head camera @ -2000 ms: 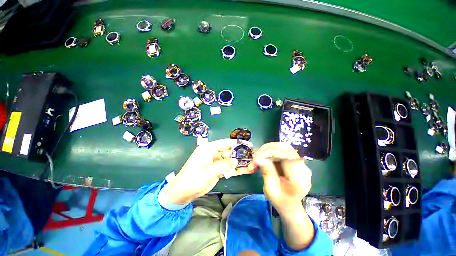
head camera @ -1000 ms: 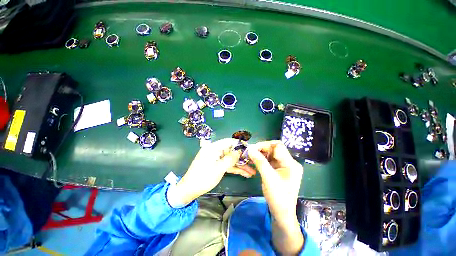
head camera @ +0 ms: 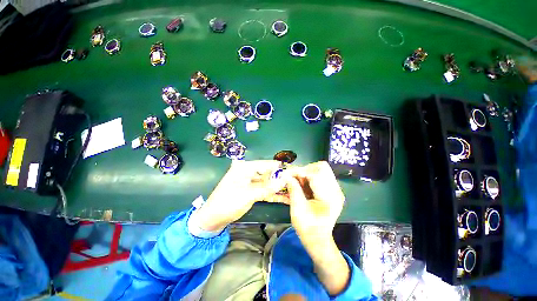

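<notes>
A small watch module (head camera: 279, 174) is held between both hands, mostly hidden by the fingers. A dark coppery round piece (head camera: 285, 157) shows just beyond the fingertips; whether it is joined to the module I cannot tell. My left hand (head camera: 244, 189) grips the module from the left. My right hand (head camera: 313, 197) pinches at it from the right, fingertips touching it. No tool can be made out. A black square tray (head camera: 380, 170) of small white parts (head camera: 350, 144) lies to the right.
Modules (head camera: 222, 133) and dark-faced cases (head camera: 264, 109) lie on the green bench (head camera: 147, 200). A black box (head camera: 44, 141) and white slip (head camera: 103, 137) are left. A foam tray (head camera: 433, 176) of ringed cases is right, with clear plastic packaging (head camera: 391, 264) low beside it. A neighbour's blue sleeve is far right.
My right hand has closed in over the module, which is now more covered than two seconds ago. Another module with a white tab shows at the upper right of the bench. The view has shifted slightly.
</notes>
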